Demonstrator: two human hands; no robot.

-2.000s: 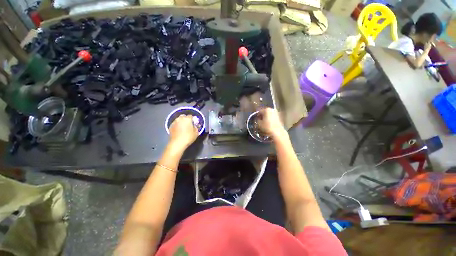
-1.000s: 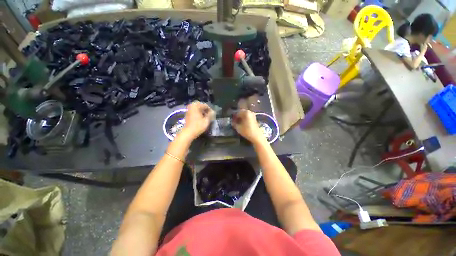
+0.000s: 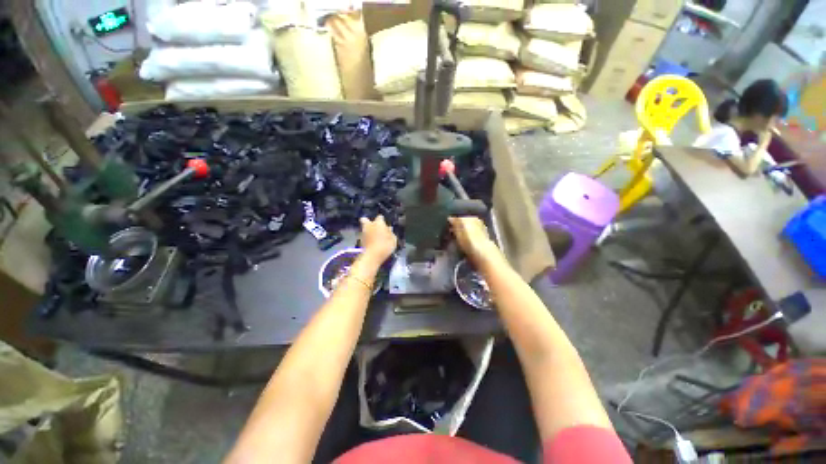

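The green hand press (image 3: 426, 195) stands straight ahead, with its red-knobbed lever (image 3: 447, 169) raised. A silvery metal fixture (image 3: 422, 275) sits under its ram. My left hand (image 3: 379, 239) is just left of the press, above the left bowl (image 3: 332, 268) and at the heap's front edge. My right hand (image 3: 468, 236) is close against the press's right side, below the lever hub and above the right bowl (image 3: 473, 288). Both bowls hold small silvery pieces. Both hands' fingertips are too small and blurred to show a hold.
A heap of black plastic parts (image 3: 263, 172) lies behind and left. A second green press (image 3: 100, 204) with a clear bowl (image 3: 122, 261) stands far left. An open container (image 3: 371, 385) of black parts is below the table edge. A purple stool (image 3: 580, 201) and a seated person are right.
My hands were in the bowls, then came together at the fixture. Now they are apart and farther forward, either side of the press. The view has tilted up, showing more stacked sacks.
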